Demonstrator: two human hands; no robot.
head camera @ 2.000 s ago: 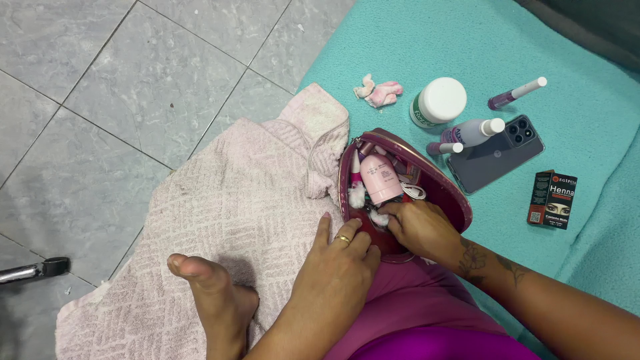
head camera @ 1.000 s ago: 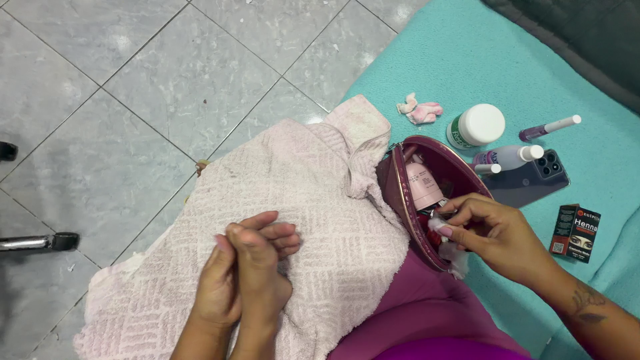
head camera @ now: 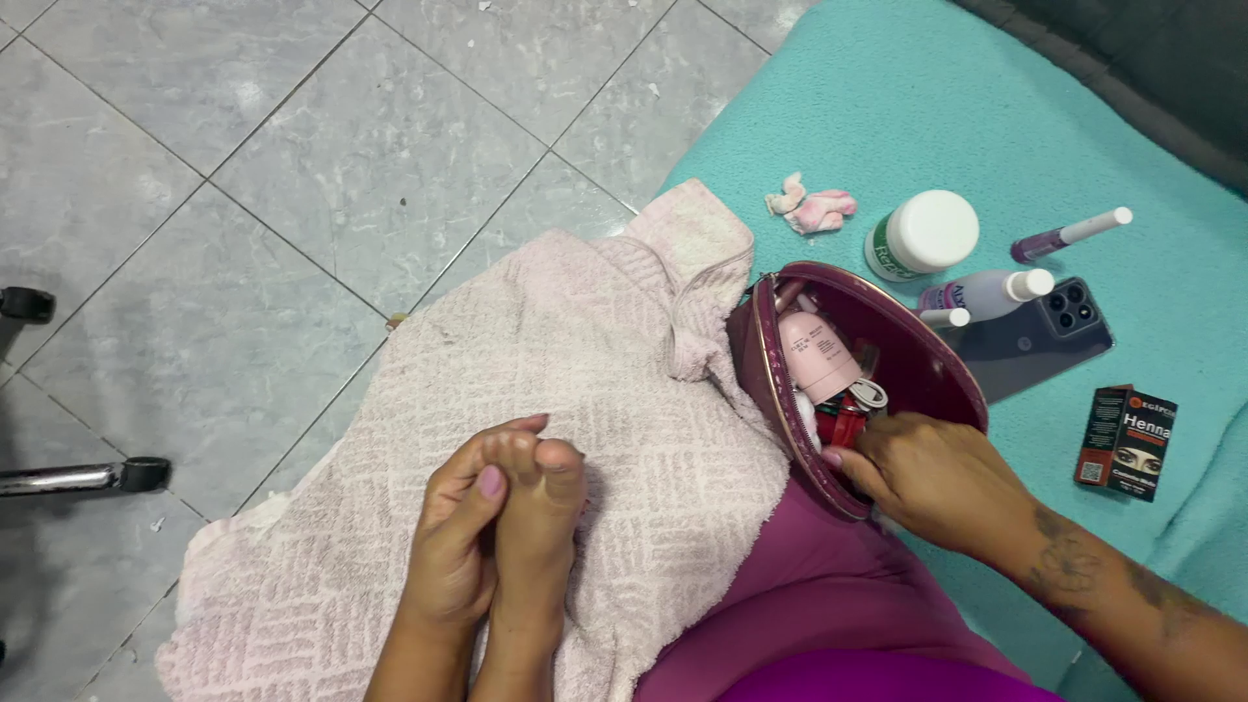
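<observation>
My left hand (head camera: pixel 458 531) is wrapped around a bare foot (head camera: pixel 536 517), its thumb beside the toes. Under the foot lies a pale pink towel (head camera: pixel 585 341). My right hand (head camera: pixel 931 478) reaches into an open maroon zippered pouch (head camera: pixel 765 366); its fingertips are hidden, so whether it holds anything cannot be told. Inside the pouch are a pink container (head camera: pixel 817 353), a coiled white cable (head camera: pixel 866 396), a red item (head camera: pixel 843 425) and some white cotton (head camera: pixel 807 417).
On the turquoise cover (head camera: pixel 877 88) stand a white-lidded jar (head camera: pixel 931 234), a bottle with a white cap (head camera: pixel 990 292), a purple tube (head camera: pixel 1072 234), a smartphone (head camera: pixel 1033 341) and a henna box (head camera: pixel 1126 444). Used pinkish cotton (head camera: pixel 821 210) lies near the jar. Chair feet (head camera: pixel 144 474) rest on the tiles.
My left hand was at the pouch two seconds ago and now holds the foot. My right hand, raised at the pouch's edge with white cotton near its fingers one second ago, is now inside it.
</observation>
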